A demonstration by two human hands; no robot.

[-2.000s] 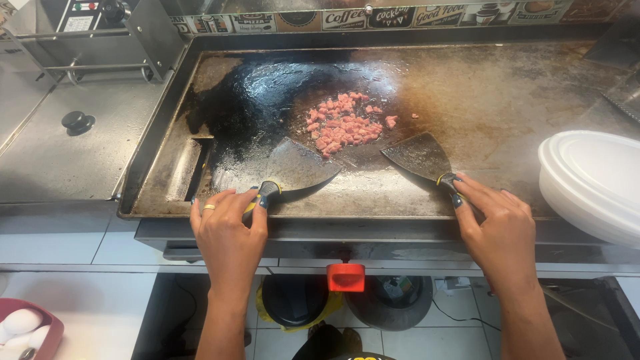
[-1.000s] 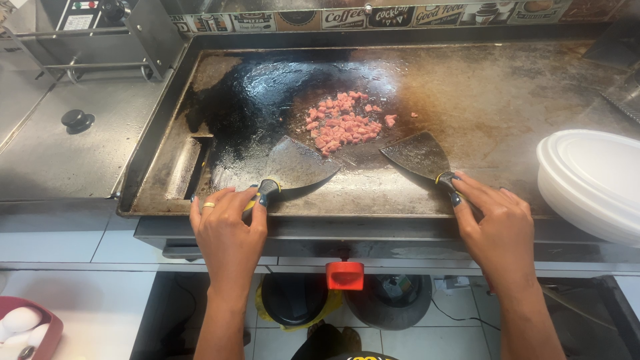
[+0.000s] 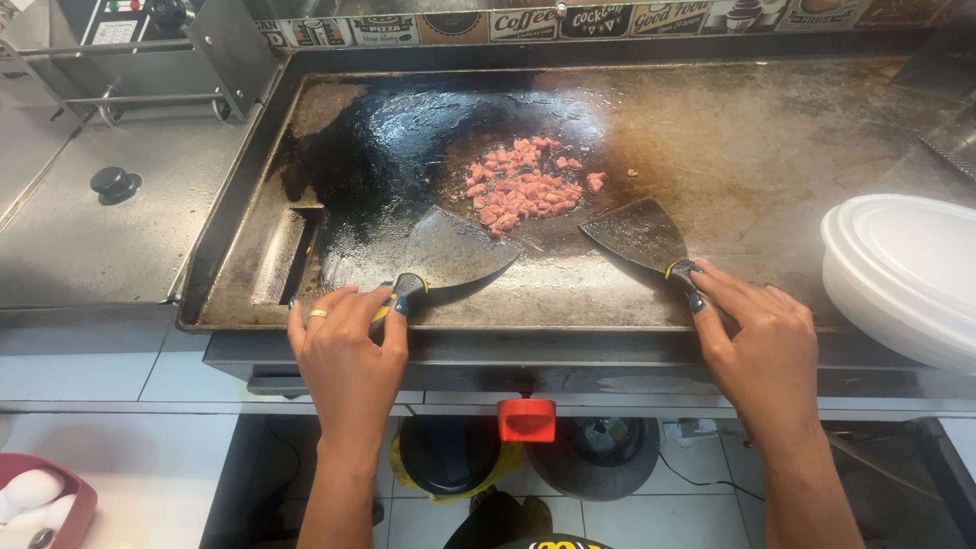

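Small pieces of pink diced meat (image 3: 526,191) lie in a loose patch on the steel griddle (image 3: 732,175), with a few bits apart on their right. My left hand (image 3: 351,335) grips the black and yellow handle of one wide scraper (image 3: 457,248), whose blade rests near the patch's lower left. In my right hand (image 3: 755,335) is the dark handle of a second scraper (image 3: 640,232), its blade angled in from the lower right. Neither blade plainly touches the meat. Dark residue and shiny grease coat the griddle's left part.
A white lidded plastic tub (image 3: 907,274) overlaps the griddle's right front edge. Left of the griddle stands a steel appliance with a black lid knob (image 3: 114,184). A red container (image 3: 80,496) of eggs sits lower left. Below the front edge is a red knob (image 3: 526,419).
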